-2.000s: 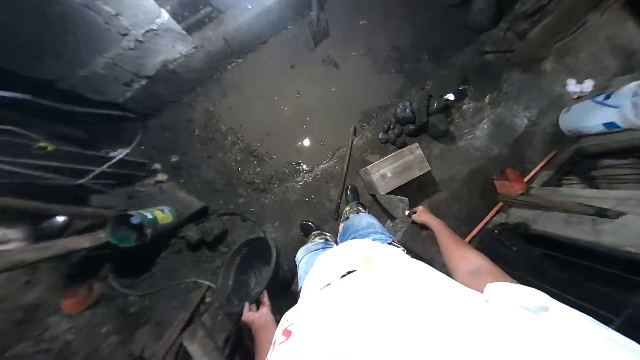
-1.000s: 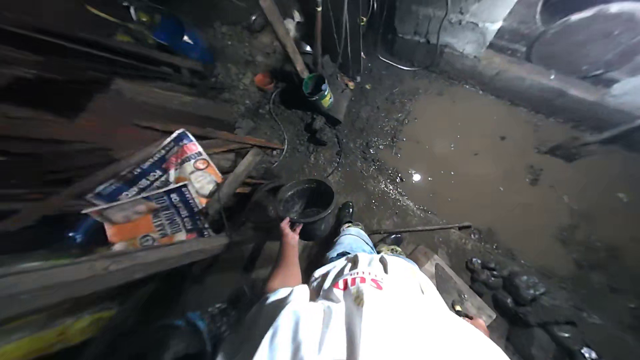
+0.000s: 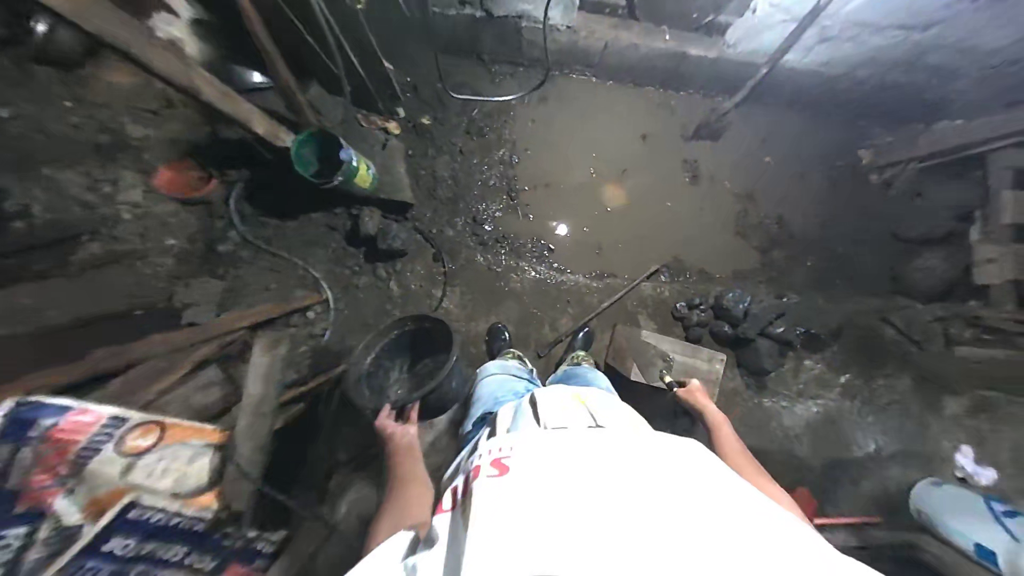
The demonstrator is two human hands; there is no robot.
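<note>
My left hand point(image 3: 397, 426) grips the near rim of a black bucket point(image 3: 442, 400), which looks empty inside apart from some wetness. Out to the right, my right hand point(image 3: 693, 395) is closed around the handle of a trowel point(image 3: 668, 379). The trowel's blade lies over a wooden board point(image 3: 704, 362), hard to tell apart from it. A thin stick point(image 3: 606, 306) lies on the ground in front of my boots, between bucket and board.
Muddy water point(image 3: 640, 192) spreads ahead, with a shovel point(image 3: 712, 124) standing in it. Wet stones point(image 3: 740, 320) lie beyond the board. At left are a green container point(image 3: 332, 160), an orange bowl point(image 3: 184, 179), a hose point(image 3: 276, 252), planks point(image 3: 260, 400) and printed sacks point(image 3: 120, 464).
The view has swung left, then back right. My left hand stays at the bucket's rim, and my right hand is still at the trowel beside the board.
</note>
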